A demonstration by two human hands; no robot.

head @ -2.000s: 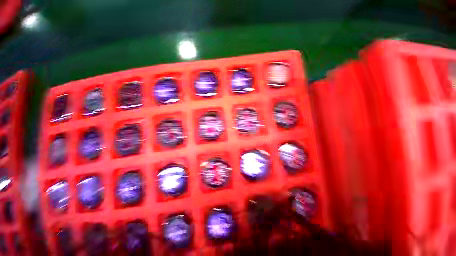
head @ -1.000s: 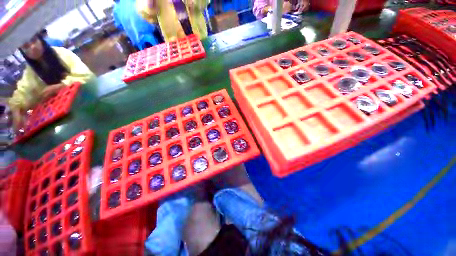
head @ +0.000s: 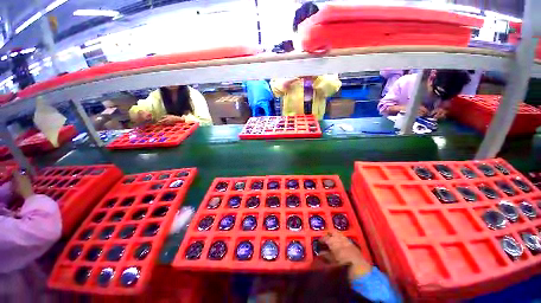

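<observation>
The red foam tray [head: 231,232] lies in front of me with rows of dark and violet-faced watch heads [head: 269,250] in its pockets. A pale disc [head: 328,184] sits in its far right corner pocket. My right hand [head: 339,250], with a blue sleeve at the wrist, is over the tray's near right corner. Its fingertips are at a dark watch head [head: 319,246] in the nearest row. Whether they grip it or only touch it cannot be told. The hand covers part of that corner. My left hand is not in view.
Stacked red trays [head: 390,248] stand at right, the top one partly filled with silver-grey watch heads. Another filled tray [head: 121,239] lies at left. Clear plastic [head: 183,219] lies between trays. A shelf on metal posts [head: 507,109] crosses above the green belt [head: 356,147]. Several people are around the line.
The view has lifted from downward to forward, now showing the shelf and the people opposite. My right hand has appeared at the middle tray's near right corner.
</observation>
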